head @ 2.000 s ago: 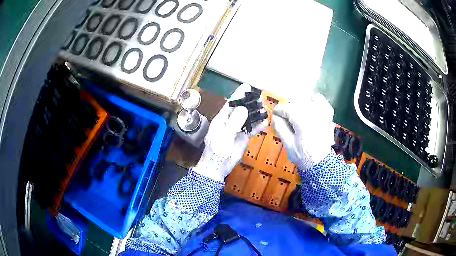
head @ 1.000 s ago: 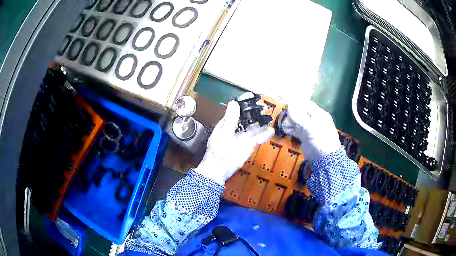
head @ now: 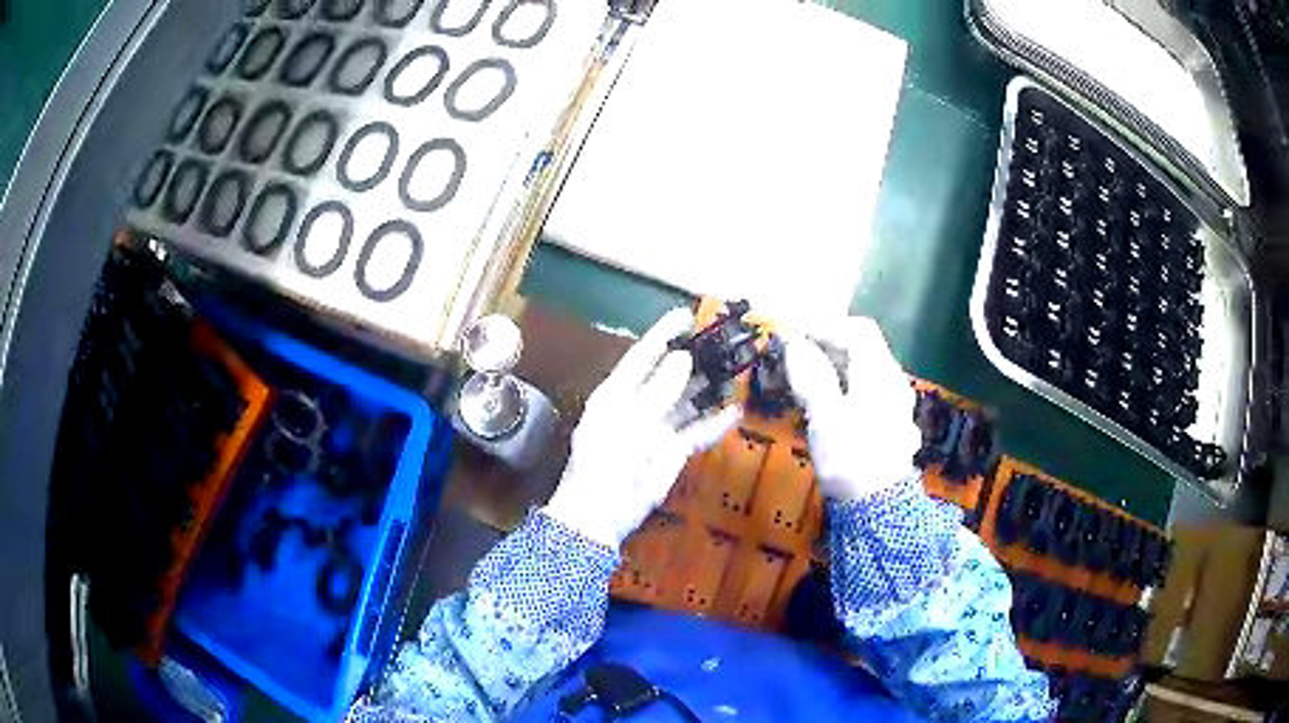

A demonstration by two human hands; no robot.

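My left hand [head: 629, 438], in a white glove, holds black moulded parts [head: 724, 350] between thumb and fingers above the orange fixture tray [head: 732, 516]. My right hand [head: 857, 410], also gloved in white, is just to the right, its fingertips at another small black part [head: 770, 379] that touches or nearly touches the parts in my left hand. The fingers hide where the parts meet. The tray shows rows of slots with small holes, and black rings stand upright in its right part.
Gasket sheets [head: 339, 167] lie upper left, a white board [head: 735, 141] top centre. A metal tray [head: 1103, 269] of black parts is at right. A silver can [head: 498, 410] stands beside the blue bin [head: 290, 558]. A second orange tray [head: 212, 487] leans over the bin.
My right hand has moved left, bringing its small black part against or close to the parts in my left hand. The whole view has shifted, with the bench appearing lower and further left.
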